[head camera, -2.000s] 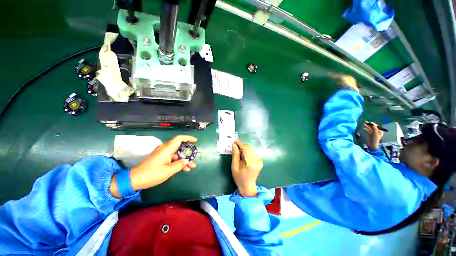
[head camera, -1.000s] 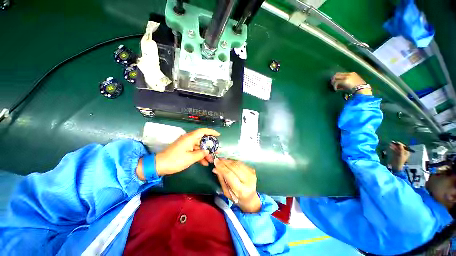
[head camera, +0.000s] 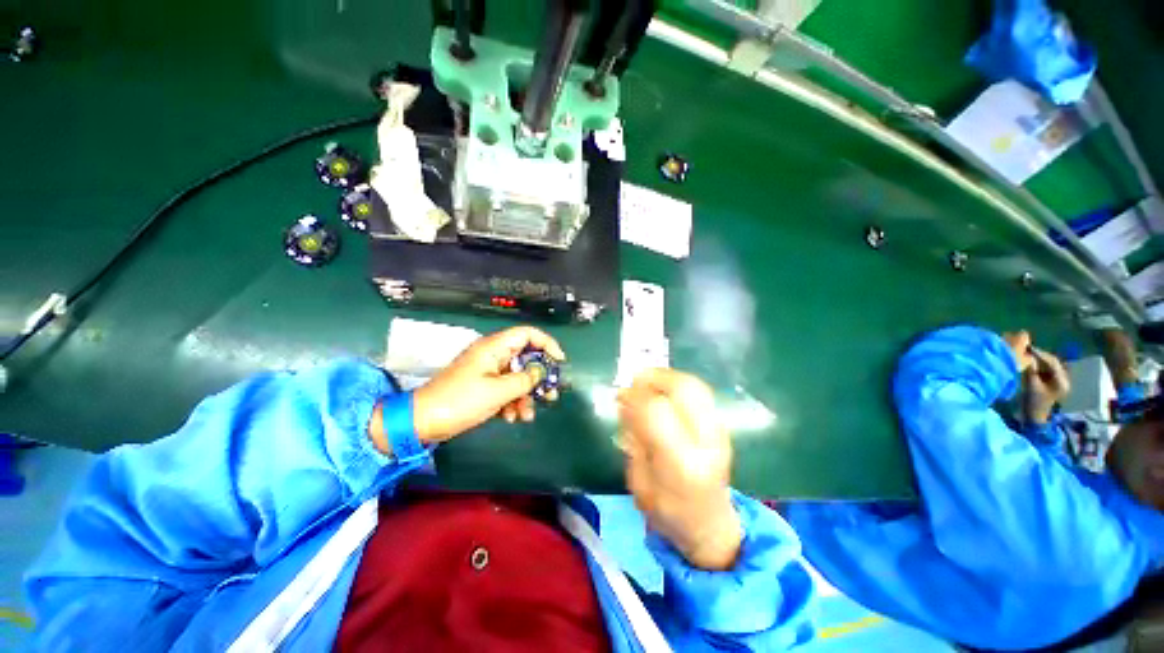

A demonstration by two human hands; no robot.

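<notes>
My left hand [head camera: 479, 389] holds a round module [head camera: 539, 374] by its edges, just in front of the fixture. The module is dark with silvery edge points and a yellow centre. My right hand [head camera: 679, 449] is curled and slightly blurred, to the right of the module and apart from it. Whether it holds the tweezers cannot be made out. A narrow white part strip [head camera: 642, 325] lies just beyond my right hand. The black fixture base [head camera: 492, 283] shows red digits, with the pale green press head [head camera: 523, 109] and its clear block above.
Several round modules [head camera: 310, 240] lie left of the fixture, others along the bench to the right. A cream wad [head camera: 406, 179], white pad [head camera: 428, 344], perforated card [head camera: 655, 220] and black cable [head camera: 179, 191] surround the base. A coworker's blue sleeve [head camera: 977, 408] is at right.
My right hand has moved from the module to the right and curled up. My left hand still holds the module. The coworker's near arm has drawn back from the bench.
</notes>
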